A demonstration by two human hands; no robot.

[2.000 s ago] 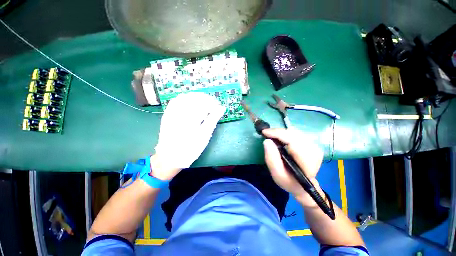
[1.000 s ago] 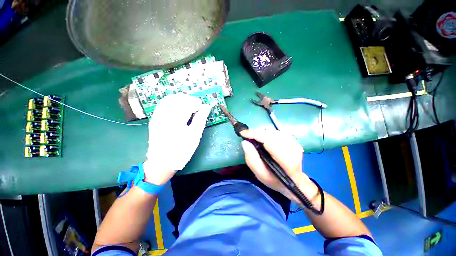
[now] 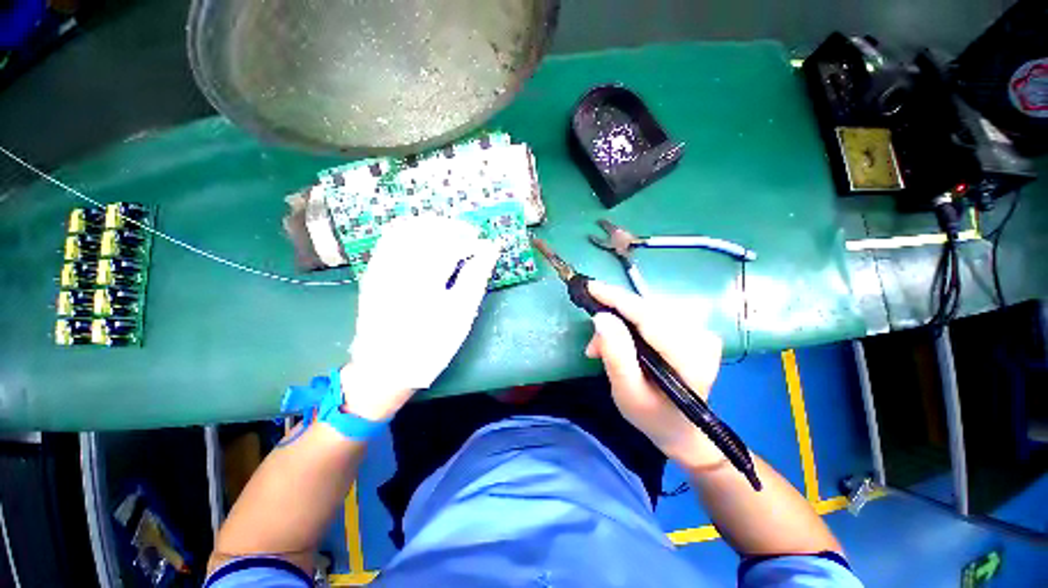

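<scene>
A green and white circuit board panel (image 3: 431, 182) lies on a worn support block (image 3: 310, 227) whose ends stick out. My left hand (image 3: 422, 301), in a white glove with a dark spot, lies over the panel's lower part and holds the solder wire (image 3: 218, 253), which trails off to the left; its fingertips are hard to make out. My bare right hand (image 3: 661, 356) holds the black soldering iron (image 3: 667, 379) like a pen. The iron's brownish tip is just right of the panel's lower right edge; I cannot tell if it touches.
Diagonal cutters (image 3: 678, 244) and a black dross tray (image 3: 621, 144) lie right of the panel. A populated board (image 3: 106, 273) lies at the far left. The soldering station (image 3: 870, 157) stands at the right. A large round hood (image 3: 374, 69) hangs over the back.
The view has shifted. My right hand has drawn the iron's tip slightly away from the panel's right edge since one second ago. My left hand stays over the panel.
</scene>
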